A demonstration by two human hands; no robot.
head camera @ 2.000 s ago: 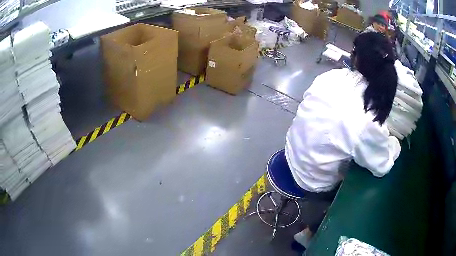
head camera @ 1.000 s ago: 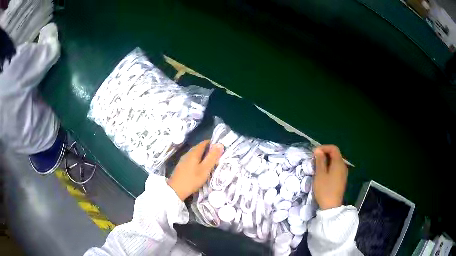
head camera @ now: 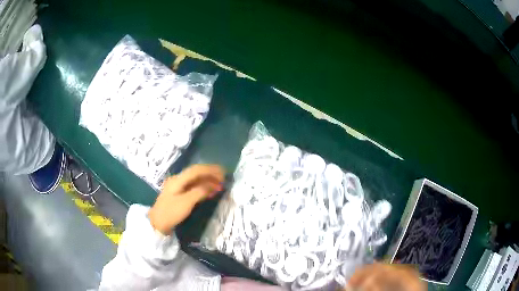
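A clear bag of white coiled cables (head camera: 296,216) lies on the green bench in front of me. Several round white discs show among the coils. My left hand (head camera: 190,196) is just left of this bag, fingers apart and holding nothing. My right hand (head camera: 387,278) is at the bottom edge, blurred and cut off, at the bag's lower right corner; whether it grips the film cannot be told. A second full bag of cables (head camera: 145,111) lies further left on the bench.
A shallow white-rimmed parts tray (head camera: 411,199) with thin dark pieces stands at the right. White boxes (head camera: 495,273) are at the lower right corner. Worn yellowish tape (head camera: 324,116) runs beyond the bags. A neighbouring person's white sleeve (head camera: 20,125) and a blue stool (head camera: 48,170) are at left.
My left hand has let go of the nearer bag and moved left. My right hand has moved down to the bottom edge. The bag now lies flatter, with its coils spread differently.
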